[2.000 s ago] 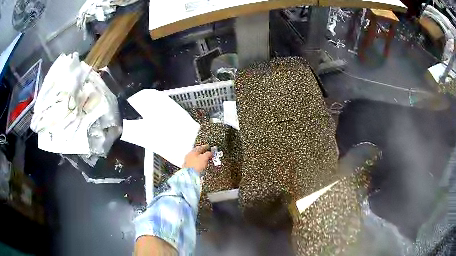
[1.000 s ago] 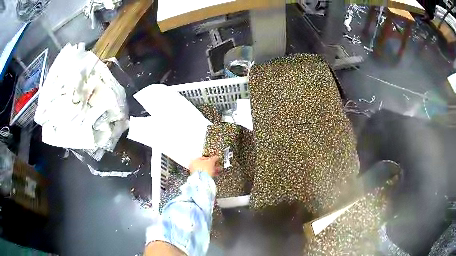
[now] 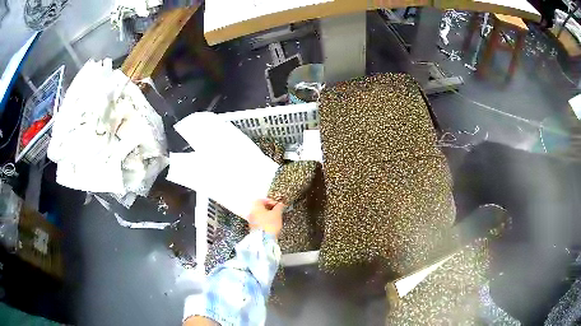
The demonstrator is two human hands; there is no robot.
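My left hand (image 3: 266, 216), in a pale blue and white sleeve, reaches in from the bottom. Its fingers pinch the near edge of a brown printed fabric piece (image 3: 294, 179) over the basket. The piece is raised and bent, and more printed fabric lies below it. The white slatted basket (image 3: 274, 121) is partly hidden by white pointed flat pieces (image 3: 220, 156) at its left. A large brown printed fabric stack (image 3: 382, 159) lies at its right. My right hand is not in view.
A white cloth heap (image 3: 102, 134) is at the left. A wood-edged white table (image 3: 363, 14) crosses the top. A wooden stool (image 3: 506, 38) is at the top right. More printed fabric (image 3: 439, 293) and a white pointed piece (image 3: 423, 277) lie at the lower right.
The small fabric piece is now lifted and bent at my left fingers. The small white label seen on it earlier no longer shows. The view has shifted slightly.
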